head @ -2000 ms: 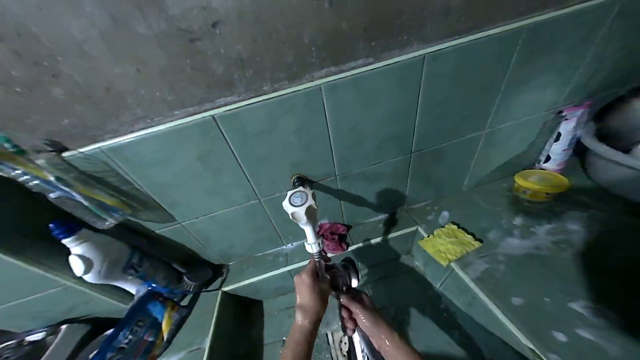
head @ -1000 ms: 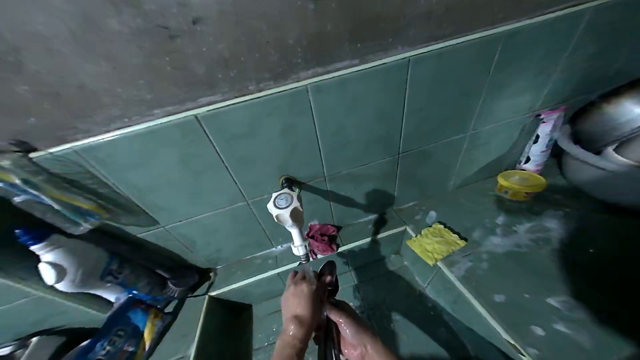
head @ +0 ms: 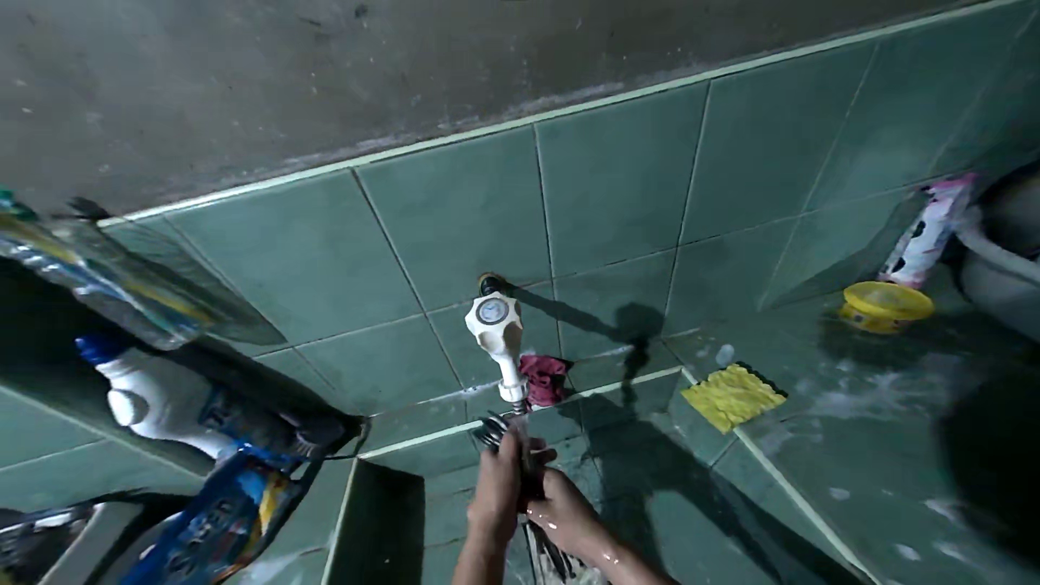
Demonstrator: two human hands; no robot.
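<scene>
Water runs from the white plastic faucet (head: 498, 333) on the tiled wall down onto both of my hands. My left hand (head: 497, 487) is closed around metal cutlery (head: 492, 431), whose fork-like ends stick up just under the spout. Close against it, my right hand (head: 565, 508) grips the same bundle lower down, and long thin handles (head: 552, 556) show beneath. How the pieces are split between the hands is hidden. A dark red cloth (head: 544, 379) lies behind the spout, against the wall.
A yellow sponge (head: 734, 396) rests at the basin's right edge. Farther right are a yellow tub (head: 886, 307), a pink-white packet (head: 929, 231) and a grey basin (head: 1003, 276). At left are a white bottle with a blue cap (head: 162, 398), a blue packet (head: 215, 520) and a plastic bottle (head: 106, 284).
The cutlery has turned in my hands: a rounded spoon-like end showed before, and fork-like ends now point up at the left. Both hands remain under the faucet.
</scene>
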